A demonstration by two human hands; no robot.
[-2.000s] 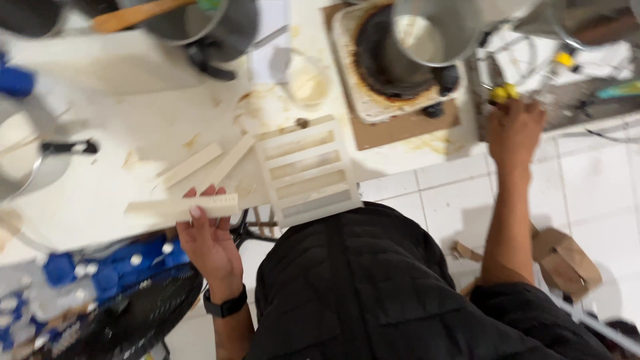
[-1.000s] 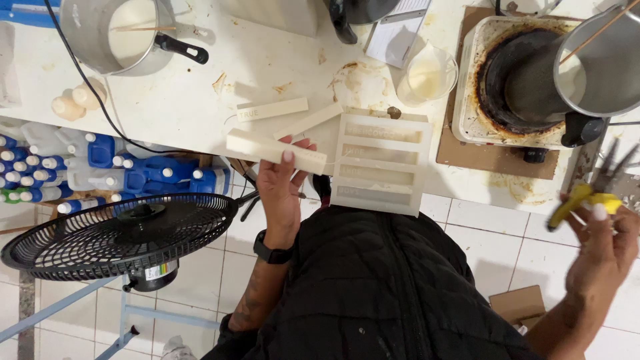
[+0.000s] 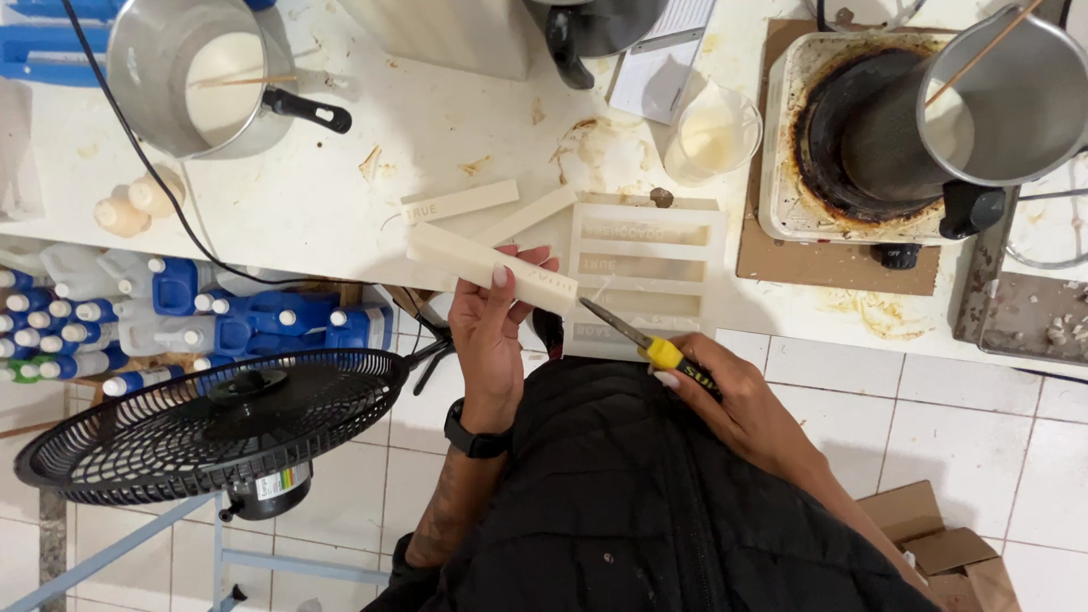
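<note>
A cream, wax-like bar with embossed letters [image 3: 442,247] is held between the thumb and fingers of my left hand [image 3: 497,323], just above the table's front edge. My right hand [image 3: 722,382] grips a long-nosed tool with yellow-and-black handles [image 3: 667,354], which looks like pliers; its dark tip is at the bar's right end, and whether they touch I cannot tell. Two more cream bars, one lettered [image 3: 467,202] and one partly hidden [image 3: 531,215], lie behind the held one. To their right a translucent mold with several lettered slots [image 3: 712,285] sits at the table edge.
A metal pitcher [image 3: 1050,93] stands on a stained hot plate [image 3: 778,183] at right. A plastic cup [image 3: 722,136] of cream material is behind the mold. A saucepan [image 3: 140,93] stands back left. Below the table are a black fan [image 3: 212,425] and several jugs [image 3: 242,310]. A metal tray [image 3: 999,314] is far right.
My right hand has brought the yellow-handled tool left, from beside the hot plate to the end of the bar. My left hand still holds the bar. The view has shifted since the oldest frame.
</note>
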